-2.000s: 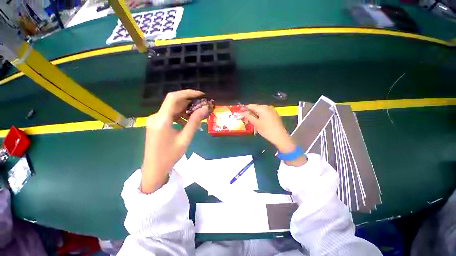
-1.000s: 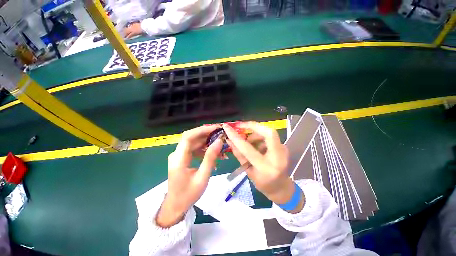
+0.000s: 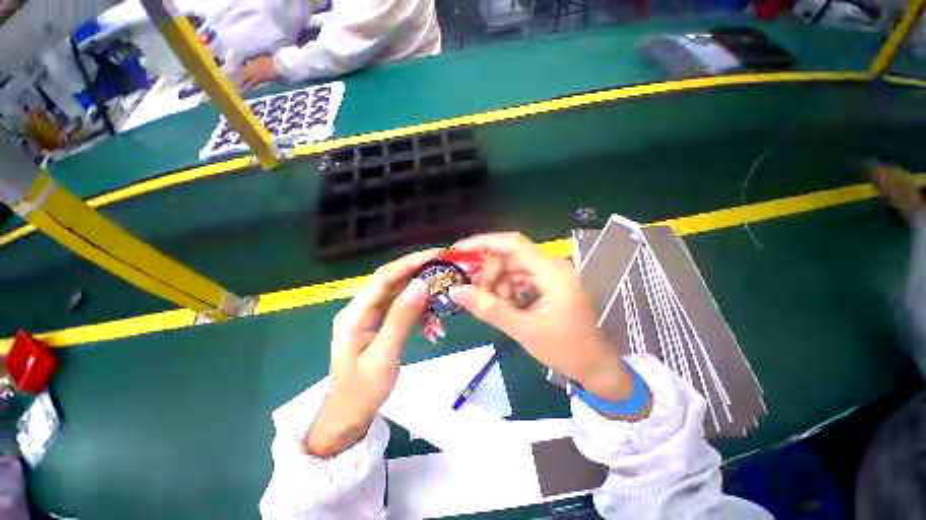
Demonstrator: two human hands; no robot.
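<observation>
A round electronic unit [image 3: 444,288], dark-rimmed with gold and silvery detail, is held up between my two hands. My left hand [image 3: 371,345] grips its left side between thumb and fingers. My right hand [image 3: 543,310] is on its right side, with the thumb at its face. The red parts bin [image 3: 465,263] is behind the hands and mostly hidden. I cannot tell whether a small part or tool is also in my right fingers.
A fanned stack of grey-brown sheets [image 3: 701,325] lies right. White papers [image 3: 421,391] and a pen [image 3: 475,381] lie in front. A black compartment tray [image 3: 406,183] is on the belt. A yellow post [image 3: 122,249] stands left. Another person's hand [image 3: 899,188] is at far right.
My hands have come together around the unit; my right hand has left the red bin. A person's hand has appeared at the far right.
</observation>
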